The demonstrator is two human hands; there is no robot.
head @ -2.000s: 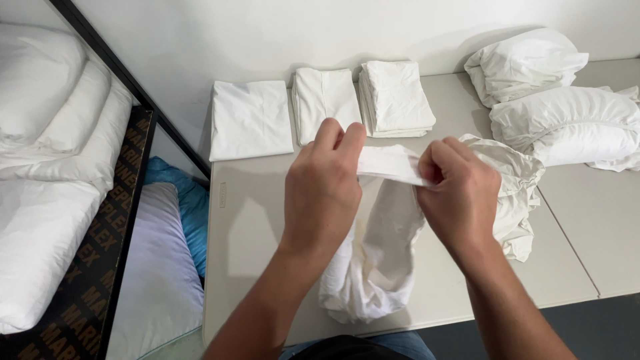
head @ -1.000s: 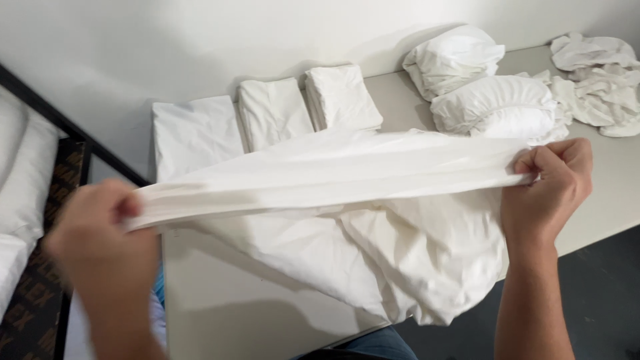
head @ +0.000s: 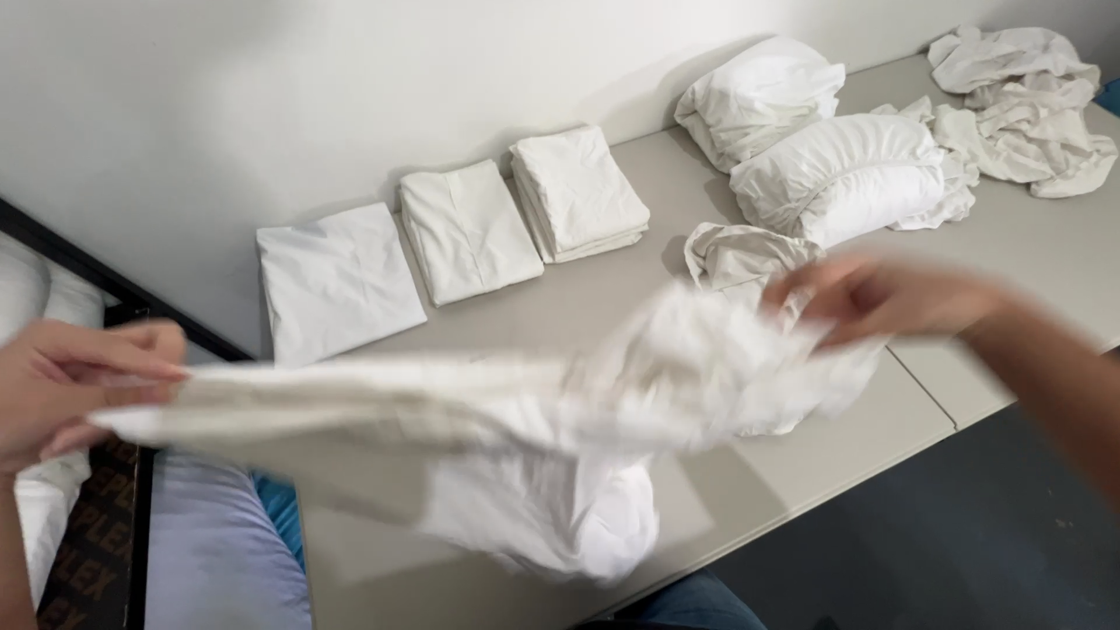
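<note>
A white cloth, blurred by motion, stretches from the left side of the view to the middle above the grey table. At the far left my left hand pinches its end between thumb and fingers. My right hand is at the cloth's bunched right part, fingers bent and blurred; whether it grips the fabric cannot be told. Behind the cloth lie a flat folded white cloth, a folded white stack and a thicker folded stack. A crumpled white cloth lies just behind my right hand.
Two bundled white linens rest near the wall at the back right. Crumpled white cloths lie farther right on the table. At left are a black metal frame, white bedding and a lilac pillow.
Between one second ago and now, the cloth's taut span between my hands has given way to a bunched right part. Two seconds ago my hands were close together. The view has shifted.
</note>
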